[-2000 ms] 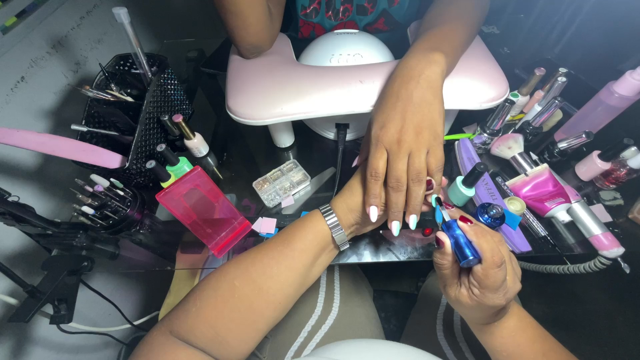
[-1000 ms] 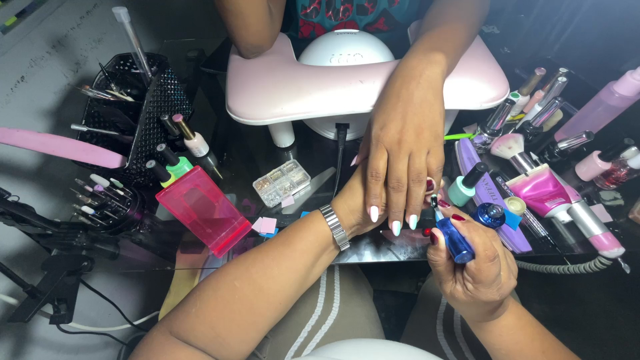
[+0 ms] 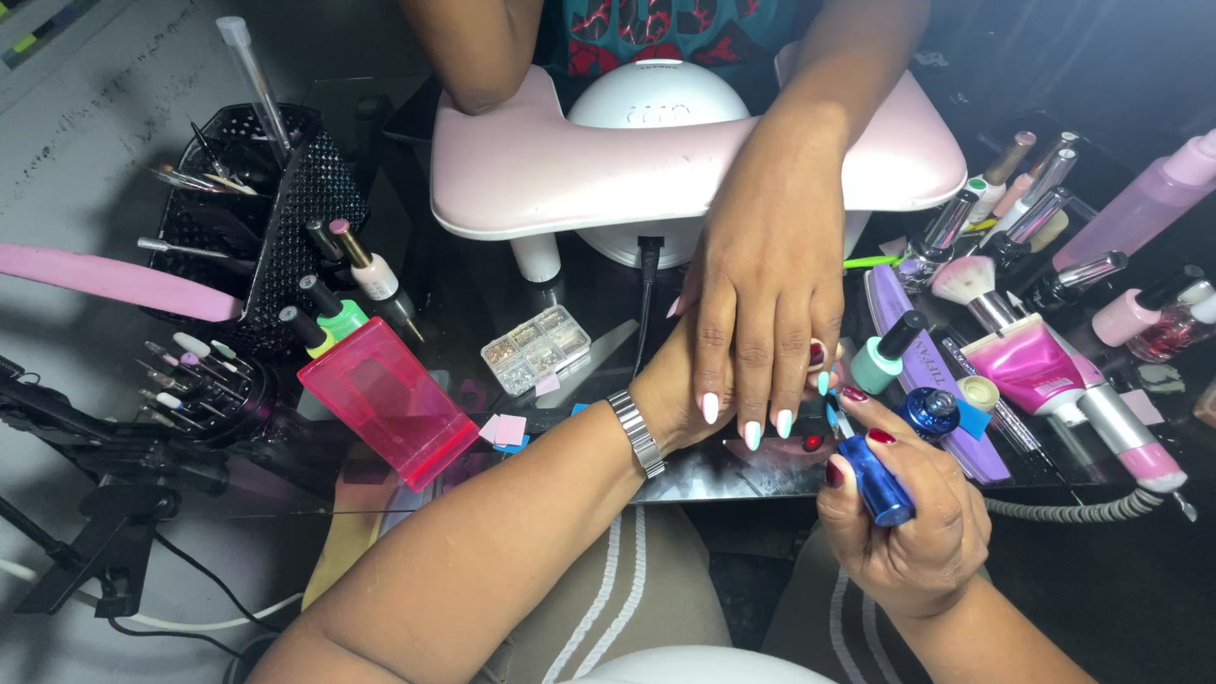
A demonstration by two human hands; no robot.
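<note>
My left hand (image 3: 676, 375), with a metal watch band at its wrist, lies under another person's hand (image 3: 768, 285); a dark red thumbnail shows by that person's little finger, the rest is mostly hidden. That person's nails are white and pale mint. My right hand (image 3: 907, 499) grips the blue cap of a nail polish brush (image 3: 879, 480) between thumb and fingers. The brush tip (image 3: 836, 414) is close to the mint nail at the right of the person's hand; whether they touch I cannot tell. Behind my fingers stands the open blue polish bottle (image 3: 928, 412).
A pink armrest (image 3: 589, 176) spans a white nail lamp (image 3: 657, 95). Polish bottles, a mint bottle (image 3: 876, 365), a purple nail file (image 3: 912, 361), a brush (image 3: 969, 285) and a drill handpiece (image 3: 1130, 437) crowd the right. Leftward are a rhinestone box (image 3: 536, 350), pink container (image 3: 385, 399) and black organizer (image 3: 304, 218).
My right hand has shifted slightly since the earliest frame, and the blue cap is tilted differently. My left hand and the other person's hand have stayed about where they were.
</note>
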